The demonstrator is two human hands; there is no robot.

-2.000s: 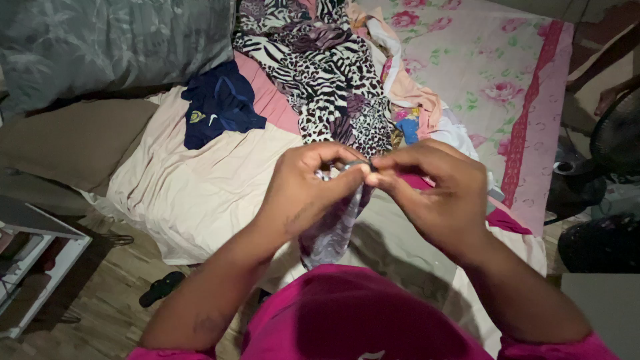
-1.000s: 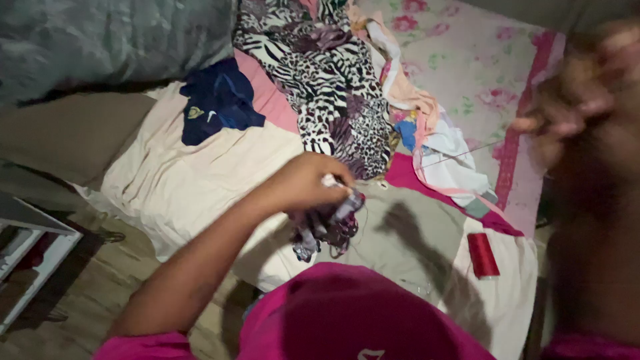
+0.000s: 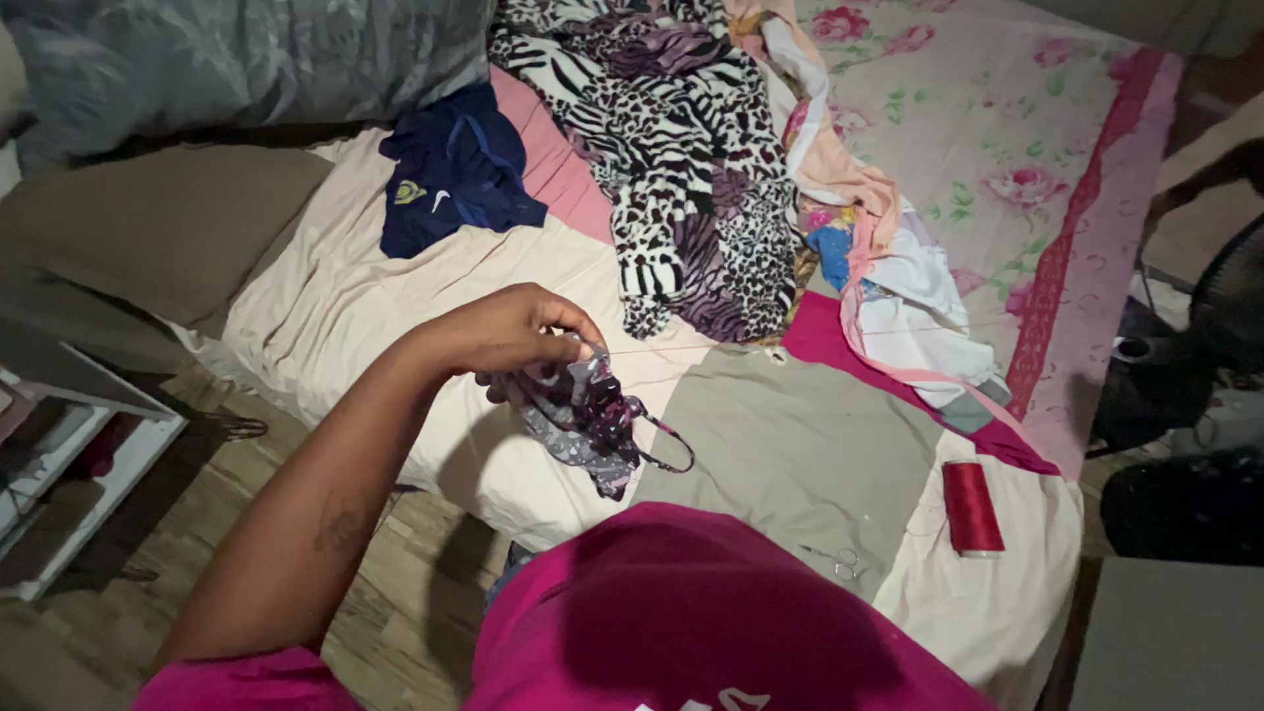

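My left hand (image 3: 523, 331) is closed on a small patterned garment (image 3: 592, 425) in grey, purple and white, which hangs over the bed with a thin strap loop at its right. A fine thread (image 3: 662, 351) runs from the garment toward the right, across the cloths. My right hand is out of the frame. A spool of red thread (image 3: 973, 507) lies on the cream sheet at the bed's near right. Small scissors (image 3: 837, 562) rest on a grey-green cloth (image 3: 790, 444), close to my magenta shirt.
On the bed are an animal-print garment (image 3: 701, 188), navy shorts (image 3: 459, 178), white and peach clothing (image 3: 913, 272), a magenta cloth (image 3: 849, 351) and a grey pillow (image 3: 247, 69). A white shelf unit (image 3: 109, 444) stands at the left, a black fan (image 3: 1234, 281) at the right.
My hands were together at first; my right hand then moved to the right and has now left the view. The left hand keeps the garment. The spool and scissors now show plainly.
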